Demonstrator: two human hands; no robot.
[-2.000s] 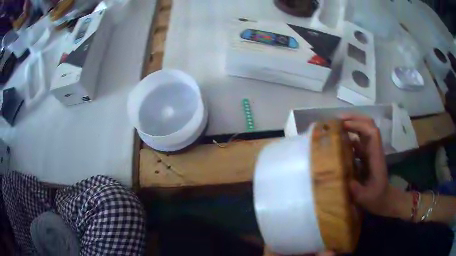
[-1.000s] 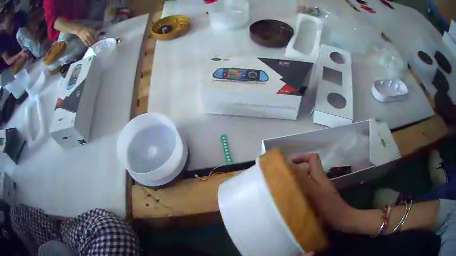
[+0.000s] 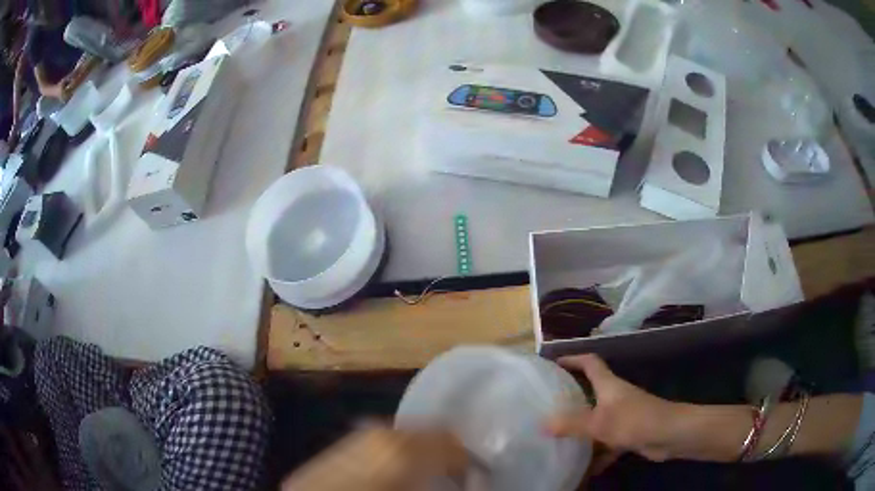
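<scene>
The white cylindrical housing (image 3: 513,388) is over my lap, its round face towards me. The wood-grain base is mostly hidden behind it. My right hand (image 3: 624,408) grips the rim on the right, with fingers lying over the white face. My left hand (image 3: 384,460) is blurred, cut off by the bottom edge, and overlaps the lower left of the face; its finger positions cannot be made out. A green light strip (image 3: 462,245) lies on the table, with thin lead wires (image 3: 422,292) at its near end.
A white bowl (image 3: 317,235) stands at the table edge. An open parts box (image 3: 643,331) with dark wires and clear plastic is at the right. Behind are a printed carton (image 3: 528,134), a box insert (image 3: 686,134) and a dark brown base (image 3: 576,26). A checkered-clad neighbour's knee (image 3: 197,412) is left.
The housing has turned from side-on to face me, hiding the wood-grain base. My left hand has come up over its face. The parts box's contents now show more fully.
</scene>
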